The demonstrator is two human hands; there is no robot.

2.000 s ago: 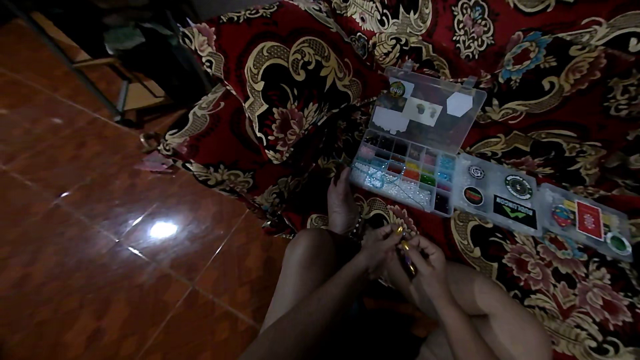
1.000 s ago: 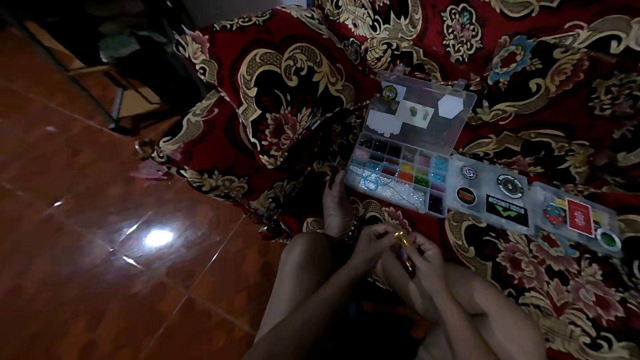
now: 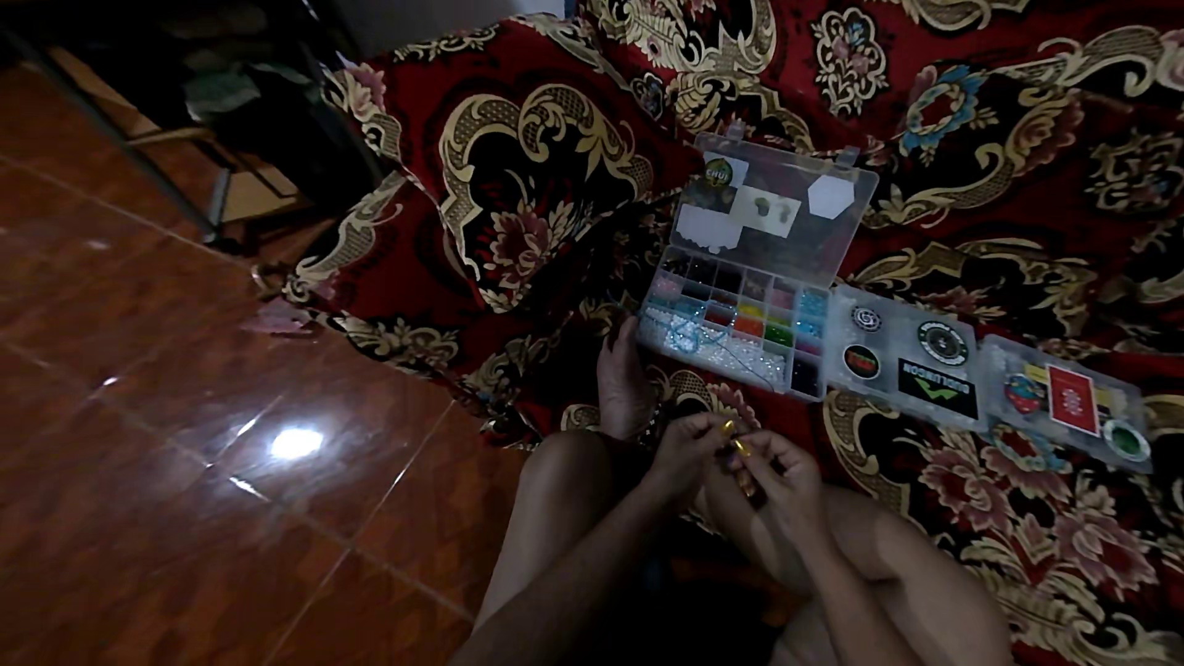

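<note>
My left hand (image 3: 686, 450) and my right hand (image 3: 783, 462) meet above my lap, fingertips bent inward. Small shiny yellow pieces (image 3: 729, 427) show at the fingertips of both; they may be painted nails or small objects, which I cannot tell. A small dark and orange item (image 3: 746, 481) hangs just below, between the hands; what it is and which hand bears it are unclear. Beyond the hands lies an open clear plastic compartment box (image 3: 797, 387) of beads in many colours, with a light blue cord (image 3: 731, 348) across its white beads.
Two closed plastic cases with stickers, one nearer (image 3: 893, 338) and one farther right (image 3: 1027, 416), lie beside the bead box on a sofa with a red floral cover (image 3: 555, 213). My bare foot (image 3: 625, 384) touches the sofa edge. A shelf (image 3: 176, 136) stands at the upper left.
My hands stay close together above my lap, with slight finger movement. The bead box and the cases have not moved on the sofa.
</note>
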